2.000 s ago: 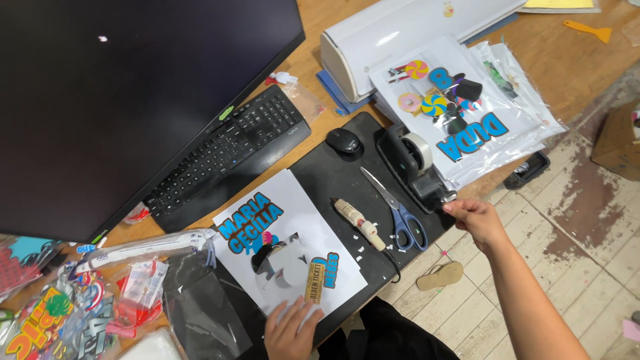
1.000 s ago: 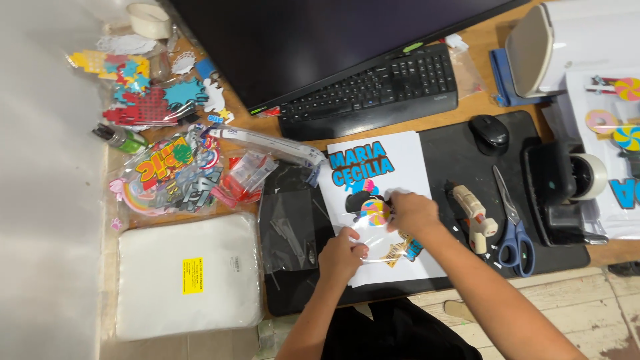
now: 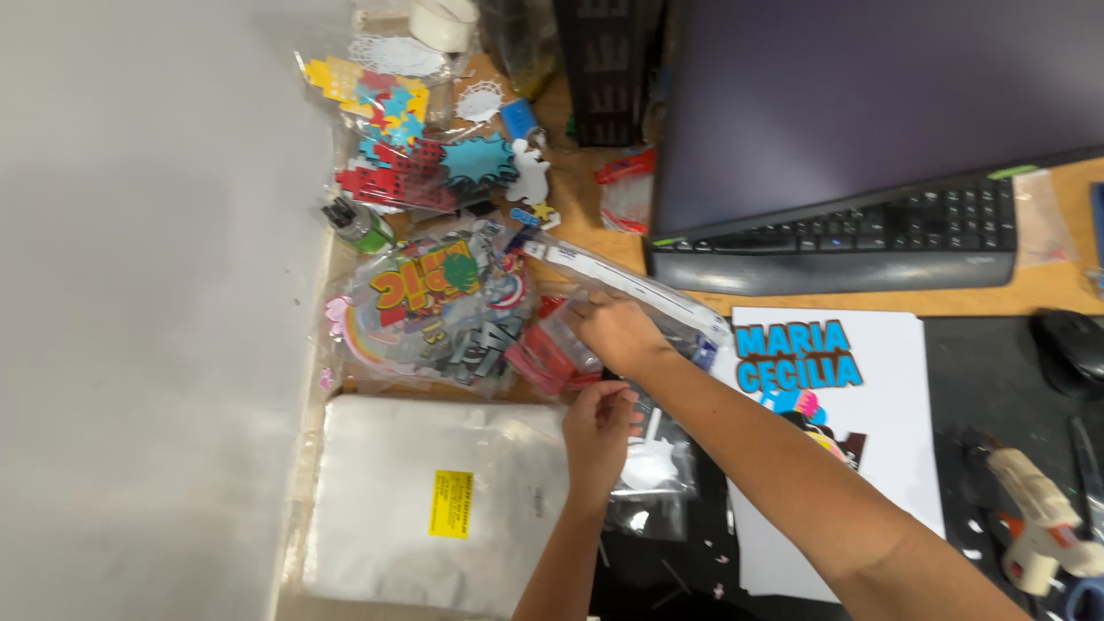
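My right hand point(image 3: 619, 332) reaches onto small clear and red plastic bags point(image 3: 556, 345) left of the paper stack, fingers bent at their edge. Just below it, my left hand point(image 3: 602, 423) is raised with curled fingers near a clear bag with a white cutout point(image 3: 649, 464). Whether either hand grips a bag cannot be made out. Under my right forearm lies a stack of white paper sheets point(image 3: 780, 535) bearing blue cutout lettering point(image 3: 798, 354) and a colourful paper figure point(image 3: 806, 418), partly hidden by the arm.
A large pack in clear plastic point(image 3: 388, 552) lies lower left. Above it are bags of coloured cutouts point(image 3: 440, 310) and a small green-labelled bottle point(image 3: 366, 228). Keyboard point(image 3: 837, 250) and monitor point(image 3: 862, 103) stand at the back; a mouse point(image 3: 1074, 345) and glue gun point(image 3: 1035, 509) are at right.
Both hands have left the figure on the paper stack and moved left to the small plastic bags. The view has swung left.
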